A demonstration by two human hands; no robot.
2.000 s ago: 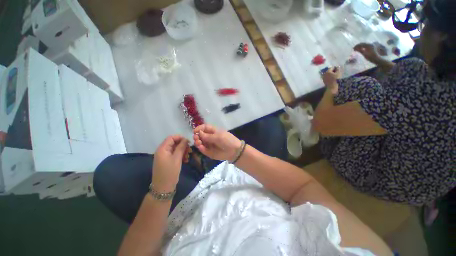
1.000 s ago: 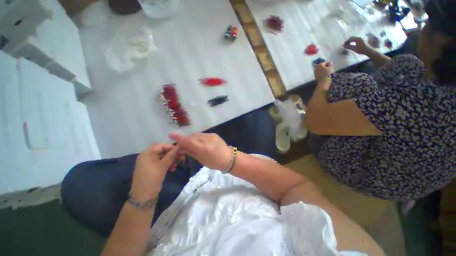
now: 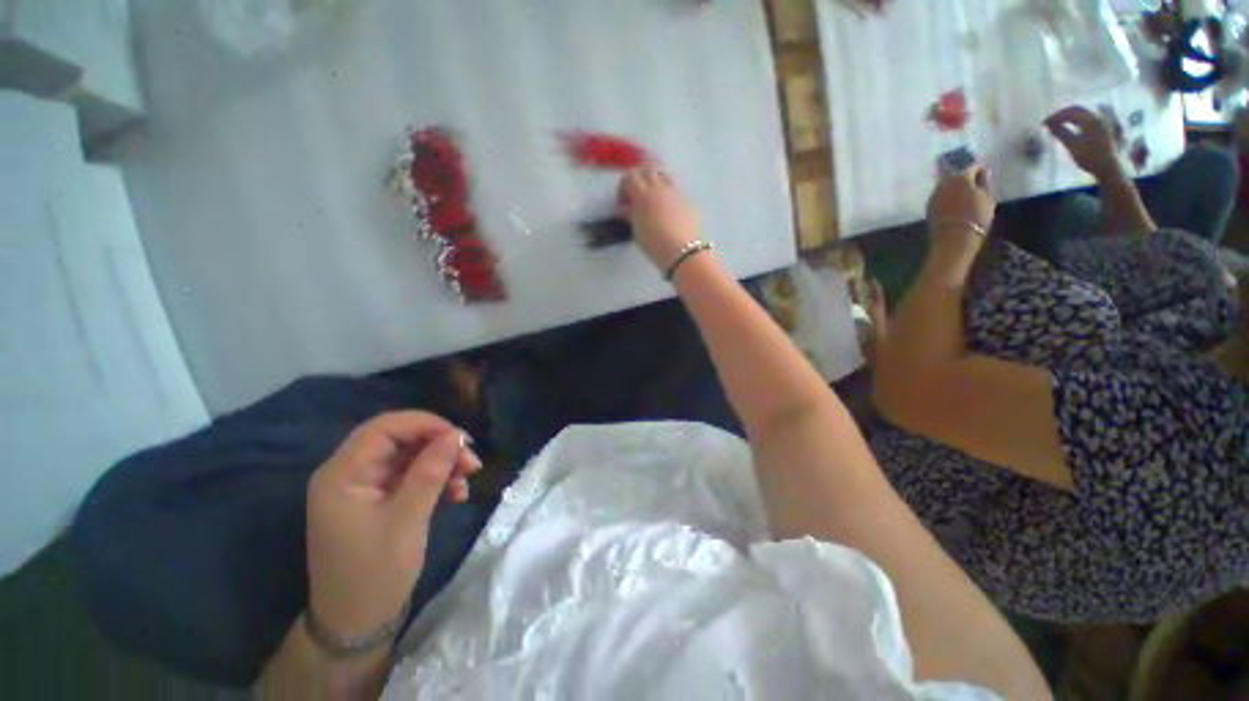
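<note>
My left hand [image 3: 377,500] is above my lap, thumb and fingertips pinched on a tiny white piece [image 3: 464,440], which looks like a connector housing. My right hand [image 3: 660,217] reaches onto the white sheeting [image 3: 329,260], its fingertips between the red wires [image 3: 599,149] and the black wires [image 3: 604,233]. Whether it holds a wire is too blurred to tell. The finished leads [image 3: 452,212] lie in a red and dark row left of the loose wires, with speckled white ends along their left side.
White cartons [image 3: 82,301] stand at the left. A clear plastic bag [image 3: 254,21] is at the far left. A tan strip [image 3: 805,123] divides the sheeting. At the right, a person in a patterned top [image 3: 1109,425] works with small red wires [image 3: 948,110].
My hands were together above my lap and have parted. My right hand has moved forward to the loose wires. My left hand stays over my lap. The view has shifted.
</note>
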